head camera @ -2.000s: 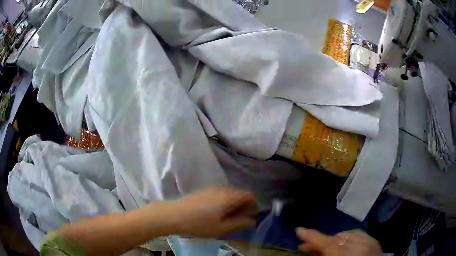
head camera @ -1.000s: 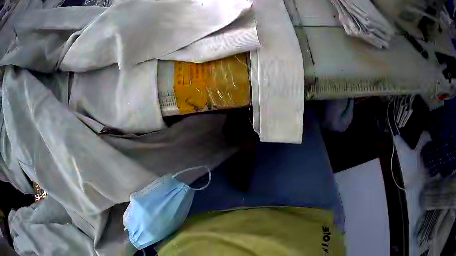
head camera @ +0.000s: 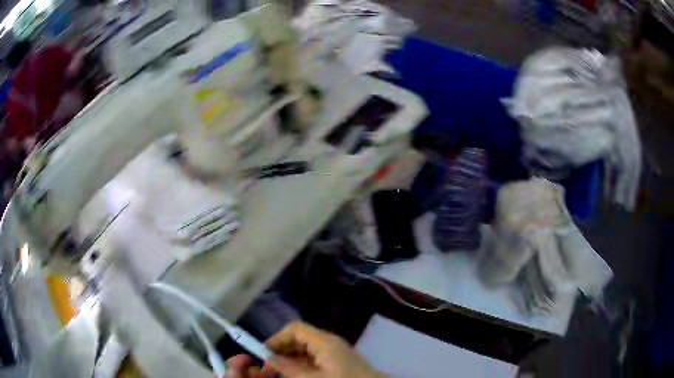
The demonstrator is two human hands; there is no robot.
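Note:
The view is motion-blurred. My right hand (head camera: 319, 350) is at the bottom centre, its fingers closed on a thin pale blue-white cord or strap (head camera: 247, 341). The cord runs up and left over the front edge of the sewing table, and a second length hangs down beside it. My left hand (head camera: 238, 366) shows only as fingertips at the bottom edge, touching or close to the cord's lower end; its grip cannot be made out. Pale grey garment pieces (head camera: 140, 317) lie at the lower left. A folded stack of strips (head camera: 207, 227) lies on the table.
The cream sewing machine (head camera: 222, 136) stands upper left. Dark snips (head camera: 282, 170) lie on the table. A side shelf (head camera: 443, 284) holds a black rectangle (head camera: 395, 221), a plaid roll (head camera: 460, 199) and a pale bundle (head camera: 528, 229). White cloth (head camera: 576, 111) lies over a blue bin (head camera: 465, 92).
The view has swung right to the machine and side shelf. The light blue face mask seen on the lap is out of view. My hands, absent a second ago, are back, with a cord held.

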